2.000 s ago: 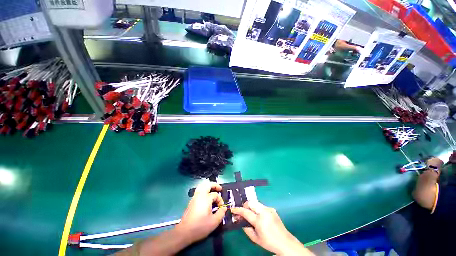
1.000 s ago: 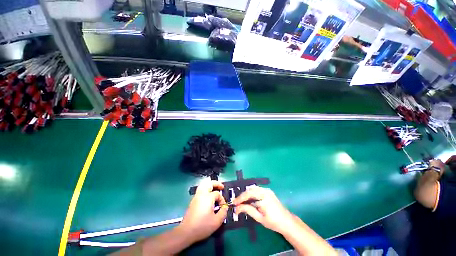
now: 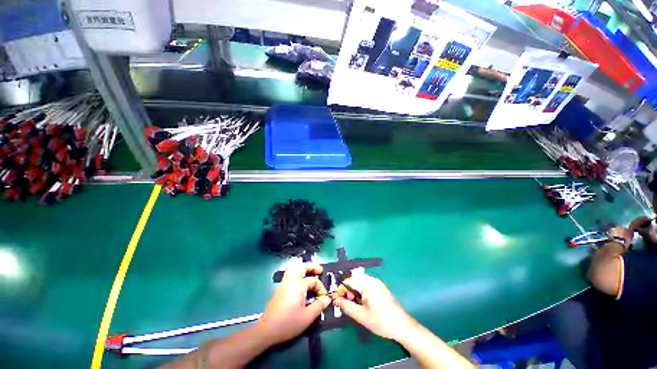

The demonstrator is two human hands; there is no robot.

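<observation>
My left hand (image 3: 294, 306) pinches the end of a wire harness over a template of black tape and pale strips (image 3: 353, 264). The harness's white leads (image 3: 191, 329) run left under my left forearm to a red-and-black connector (image 3: 115, 342) near the yellow line. My right hand (image 3: 366, 303) is closed at the same lead end, its fingertips close to the left ones. A small yellowish tip shows between the fingertips; its details are too small to tell. A heap of small black parts (image 3: 297, 228) lies just beyond my hands.
Piles of red-and-black harnesses (image 3: 191, 162) lie at the left by a metal post (image 3: 119, 108). A blue tray (image 3: 305, 137) lies behind a metal rail (image 3: 403, 175). Instruction sheets (image 3: 407, 58) hang above. Another person's arm (image 3: 609, 263) and more harnesses (image 3: 569, 196) are at the right.
My right hand has moved from the pale strips at the template's right to the lead end, its fingers now more curled there. My left hand stays in place. The view has shifted slightly.
</observation>
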